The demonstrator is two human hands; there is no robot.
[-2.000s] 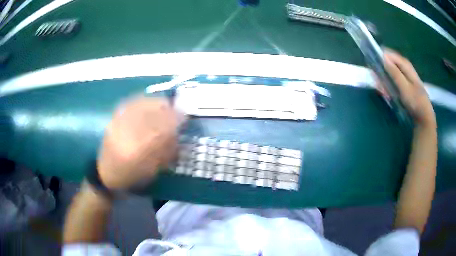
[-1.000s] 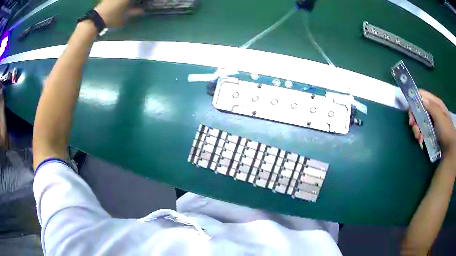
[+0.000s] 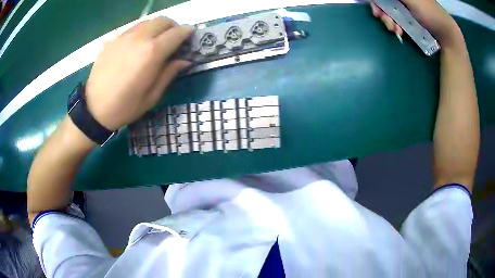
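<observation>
My left hand grips the left end of a grey metal bar with round sockets; three sockets show, the rest is under my hand. The bar lies on the bright silver fixture, whose front rim and right end show. My right hand holds a flat grey strip with holes at the upper right, cut off by the top edge. A row of bars lies side by side nearer to me, its left end partly behind my left hand.
The green bench has a long white stripe beyond the fixture. A dark side fitting sticks out at the fixture's right end. A thin clear tube shows at the top left.
My left hand has come back from the far left, and a bar now lies on the fixture that showed bare. My right hand still holds the strip. The view has shifted.
</observation>
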